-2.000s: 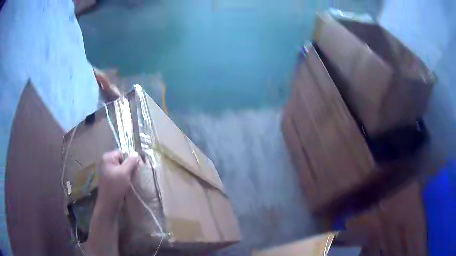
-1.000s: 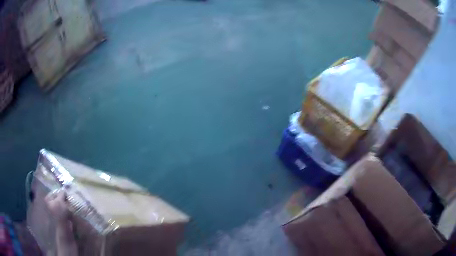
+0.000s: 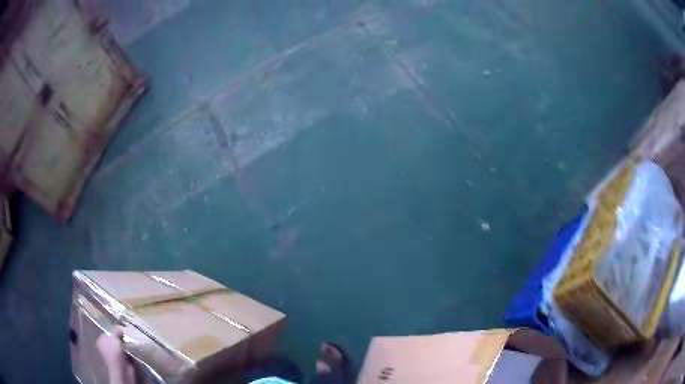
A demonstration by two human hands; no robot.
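A taped carton (image 3: 225, 319) with shiny tape bands hangs at the lower left. My left hand (image 3: 114, 354) is closed at its taped near side; the string or strap under the fingers is too blurred to make out clearly. Another brown carton (image 3: 428, 360) with small dark print is at the bottom, right of centre, cut off by the edge. Its right end is open and a white sheet (image 3: 514, 369) shows inside. My right hand is not in view.
Green floor (image 3: 360, 180) lies ahead. A yellow crate (image 3: 593, 300) with clear plastic film stands by a blue container (image 3: 541, 281) at the right. A large pale, brown-edged panel (image 3: 67, 105) is at the upper left. A foot (image 3: 330, 360) shows between the cartons.
The view has moved forward over the green floor. The yellow crate and blue container now show farther right and lower. The printed carton has come into view. My left hand still holds the taped carton.
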